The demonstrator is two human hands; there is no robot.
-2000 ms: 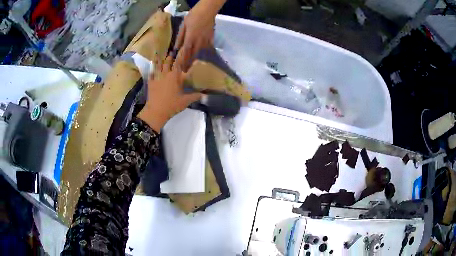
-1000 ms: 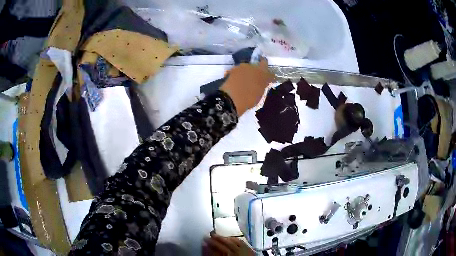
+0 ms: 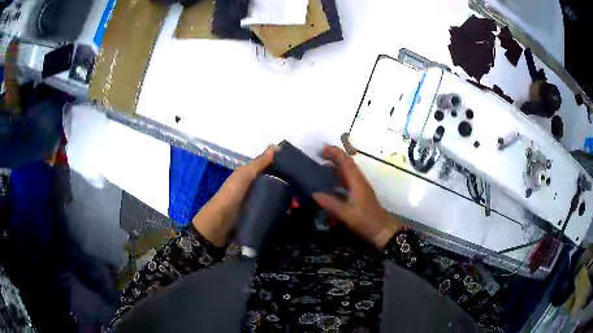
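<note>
My left hand (image 3: 224, 208) and my right hand (image 3: 357, 198) are in front of my body, just off the table's front edge. A dark grey thread cone (image 3: 263, 211) lies at my left palm, its small pale tip pointing down. A second dark grey piece, likely another cone (image 3: 305, 170), is held between both hands. My right fingers are around its right end, my left fingertips at its upper left end. Both hands are slightly blurred.
Tan, dark and white cut pieces (image 3: 289, 36) lie at the table's back. A cardboard sheet (image 3: 127, 58) is at left. The white sewing machine (image 3: 481, 123) is at right, with brown scraps (image 3: 473, 47) behind it. Blue crates (image 3: 195, 182) are below.
My left hand has come back from the table's rear edge to my body with dark grey cone-like pieces. My right hand has joined it. The view has shifted towards the front edge.
</note>
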